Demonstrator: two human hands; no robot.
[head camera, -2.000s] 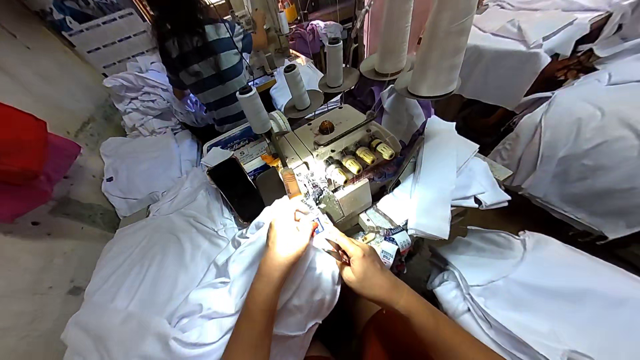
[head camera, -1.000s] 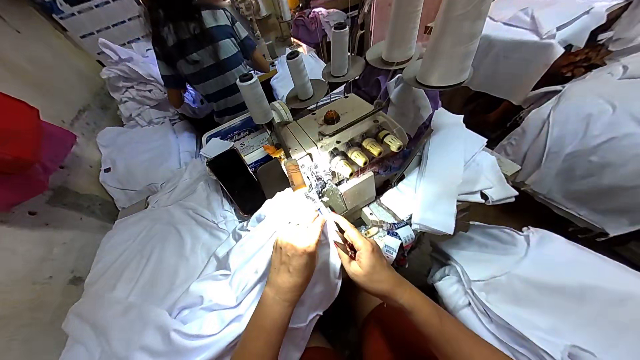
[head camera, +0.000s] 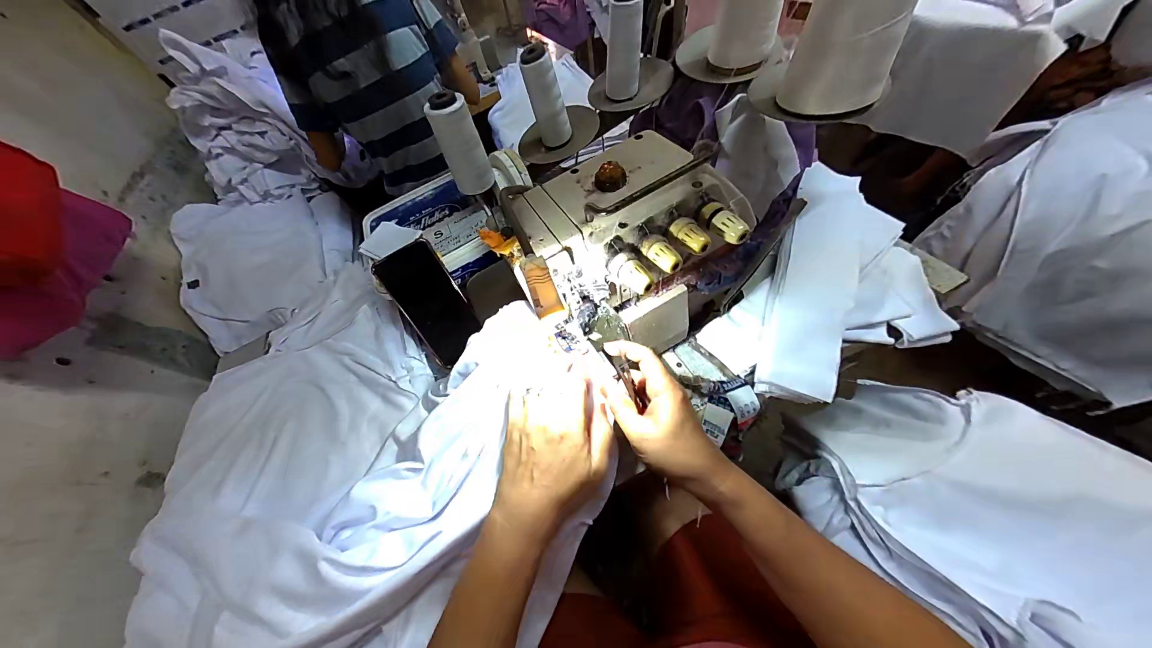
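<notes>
Below the lit needle area of an overlock sewing machine (head camera: 621, 193), my left hand (head camera: 553, 441) lies on a white fabric garment (head camera: 378, 504), its fingertips lost in glare. My right hand (head camera: 661, 418) is just to the right, at the edge of the cloth, with thumb and fingers closed around a dark, slender tool (head camera: 628, 378); its kind cannot be made out. The tool's upper end is close to the machine's presser area. Yellow tension dials (head camera: 688, 234) line the machine's front. The garment spreads from the machine down to the left.
Thread cones (head camera: 459, 144) stand behind the machine. A smartphone (head camera: 427, 301) leans left of it beside a blue box (head camera: 432, 205). White cut panels (head camera: 814, 288) lie to the right, more white garments (head camera: 1008, 504) at lower right. A person in a striped shirt (head camera: 382, 90) is beyond.
My left hand has turned from gripping the cloth near the needle area to lying back-up on it, slightly lower. My right hand stays beside it with the dark tool.
</notes>
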